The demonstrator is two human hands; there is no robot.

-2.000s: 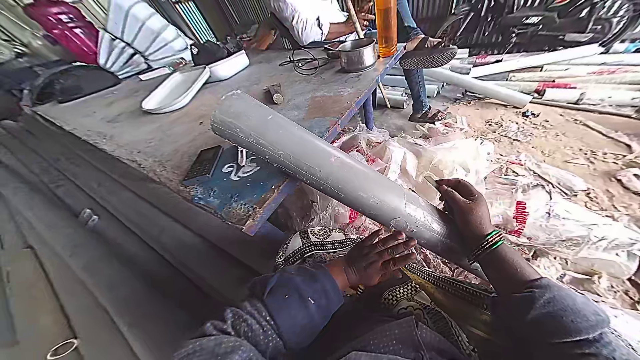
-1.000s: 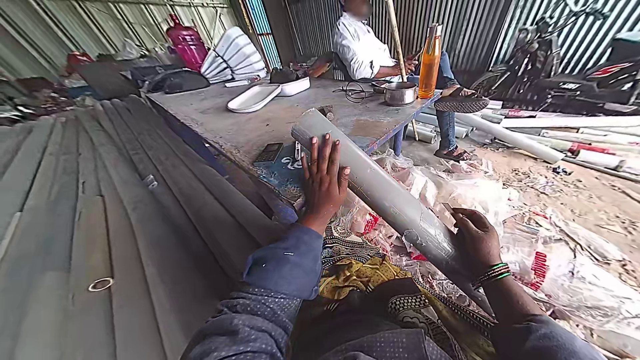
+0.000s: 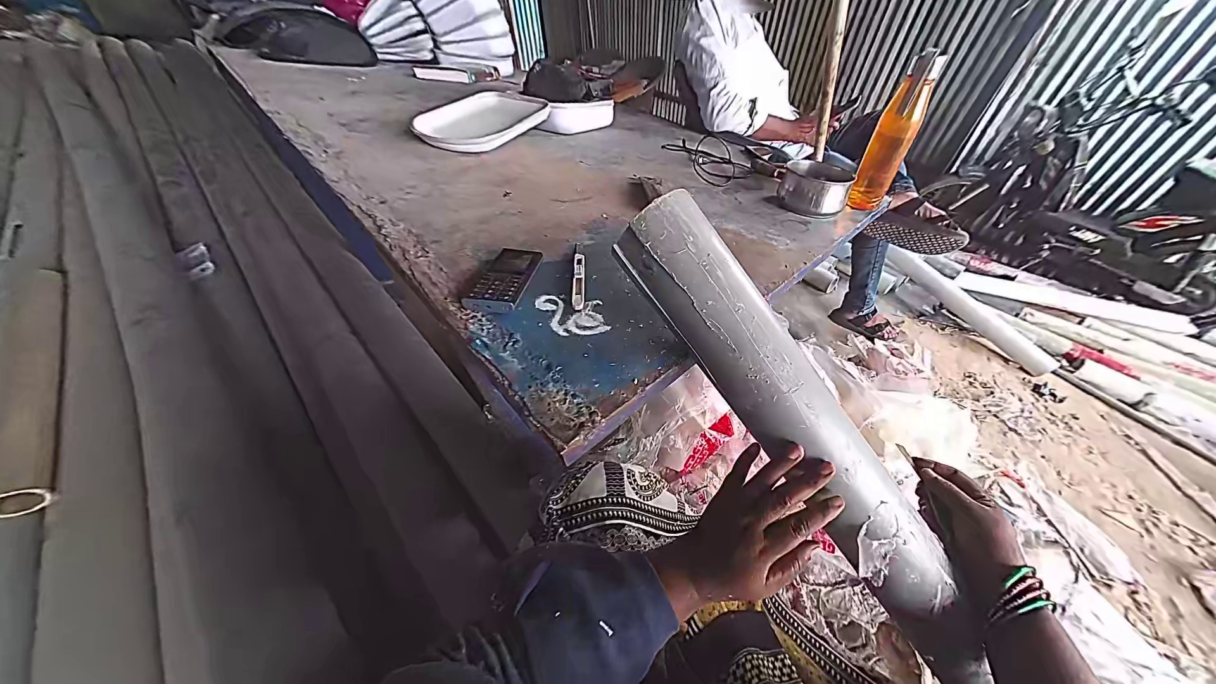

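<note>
A grey plastic pipe (image 3: 760, 370) slants from the table's near corner down across my lap, its surface scuffed and flaking near the lower end. My left hand (image 3: 760, 522) rests against its left side with the fingers spread. On the other side, my right hand (image 3: 964, 518), with bangles at the wrist, pinches a thin, narrow piece whose tip sticks up; its kind is unclear. Beyond the pipe's upper left side, a keypad phone (image 3: 503, 278) and a small cutter-like tool (image 3: 579, 280) lie on the table's blue-painted corner. The pipe's lower end is partly hidden by my right arm.
The worn table (image 3: 380, 157) bears white trays (image 3: 480, 122), a steel saucepan (image 3: 814, 187) and an orange bottle (image 3: 893, 133). Behind it sits a person (image 3: 736, 71). Long grey pipes (image 3: 237, 380) lie at left, clear plastic wrapping (image 3: 912, 418) below, more pipes (image 3: 978, 313) at right.
My left hand first slid up near the pipe's upper end, then came back down to its lower part. My right hand stays by the lower end. The view has shifted.
</note>
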